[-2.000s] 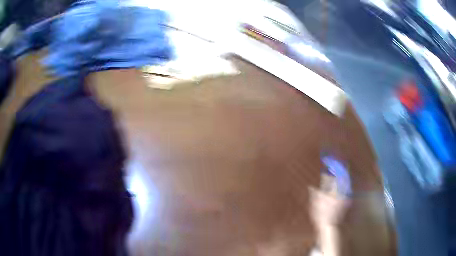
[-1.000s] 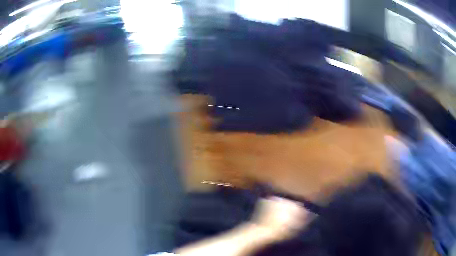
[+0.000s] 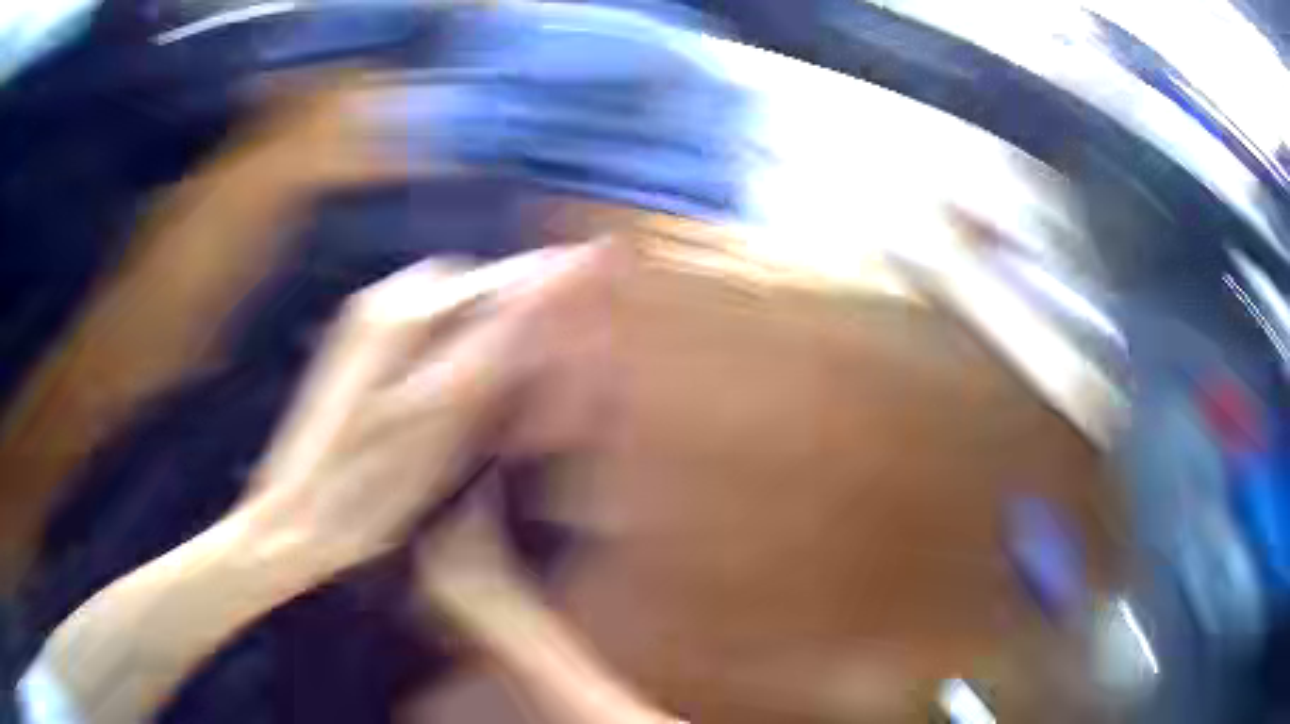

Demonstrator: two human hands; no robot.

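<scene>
The frame is strongly blurred. A dark garment lies on the left part of the brown table, under my hands. My left hand is large over it, its fingers stretched towards the upper right; whether it grips cloth I cannot tell. My right hand is partly hidden beside and below the left one, its forearm coming from the bottom edge; its fingers are not clear. A dark patch of cloth shows just right of the two hands.
Blue garments lie at the far side, with bright pale flat pieces beside them. A pale long strip runs along the far right edge. A blurred bluish phone lies at right. More dark cloth is at far left.
The view has swung from the floor and dark heaps back to the table with the blue pile. Both my hands now show close together over the dark garment; one hand showed before.
</scene>
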